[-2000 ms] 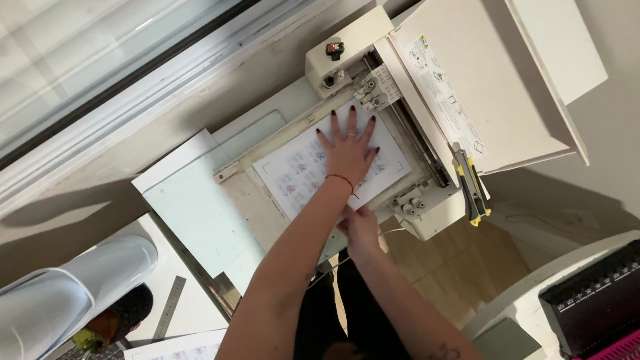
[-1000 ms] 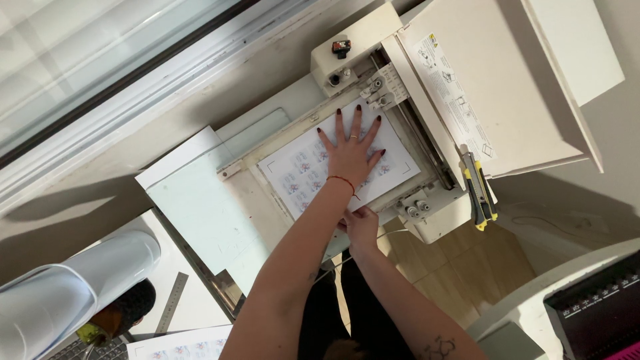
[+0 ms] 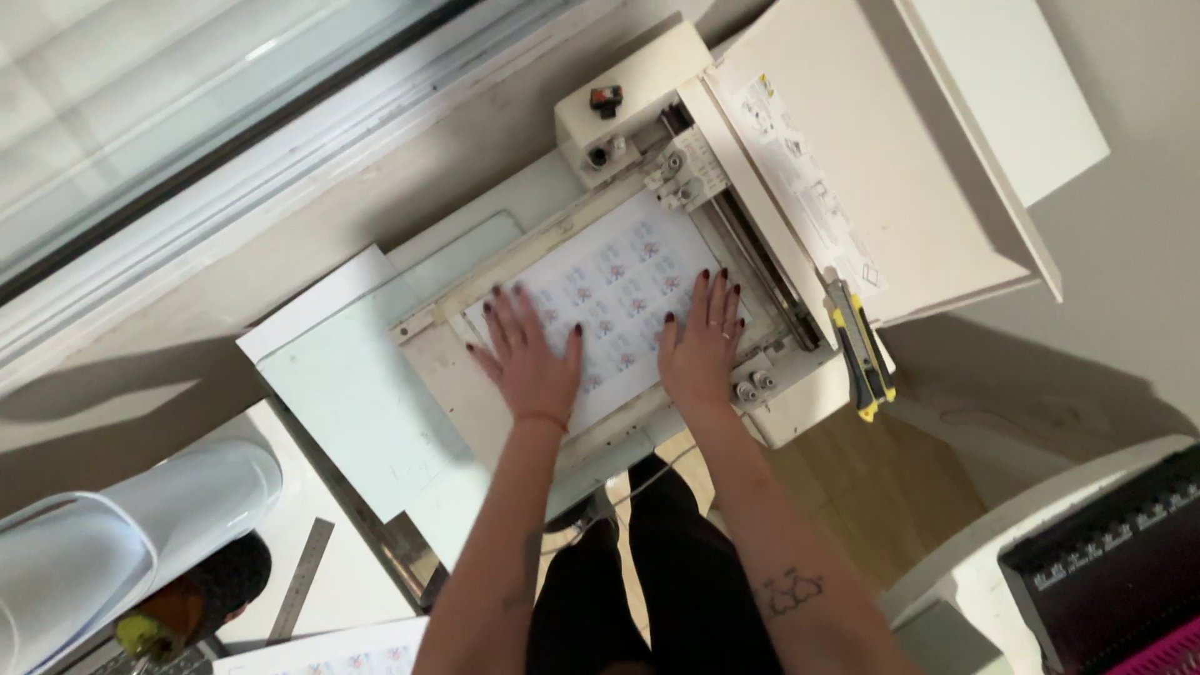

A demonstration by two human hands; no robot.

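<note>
A white sheet printed with rows of small coloured designs [image 3: 600,272] lies flat on the bed of a beige desktop machine [image 3: 441,375]. My left hand [image 3: 530,352] rests on the sheet's left end, fingers spread and palm down. Near its right end my right hand [image 3: 703,347] lies flat, fingers slightly apart, close to the machine's rail and rollers. Neither hand grasps anything. Beyond the sheet's upper right corner sits the machine's carriage [image 3: 684,169], and the machine's lid [image 3: 900,159] stands raised.
A yellow and black utility knife [image 3: 861,356] rests at the lid's lower edge. Left of the machine is a pale glass-like panel [image 3: 356,403]. Lower left are a metal ruler [image 3: 302,581], rolled sheets [image 3: 187,506] and another printed sheet [image 3: 328,652]. A black device [image 3: 1116,562] stands lower right.
My left hand has moved from the sheet's middle to its left end. My right hand has come up from the near edge onto the sheet's right part. The printed rows between them are now uncovered.
</note>
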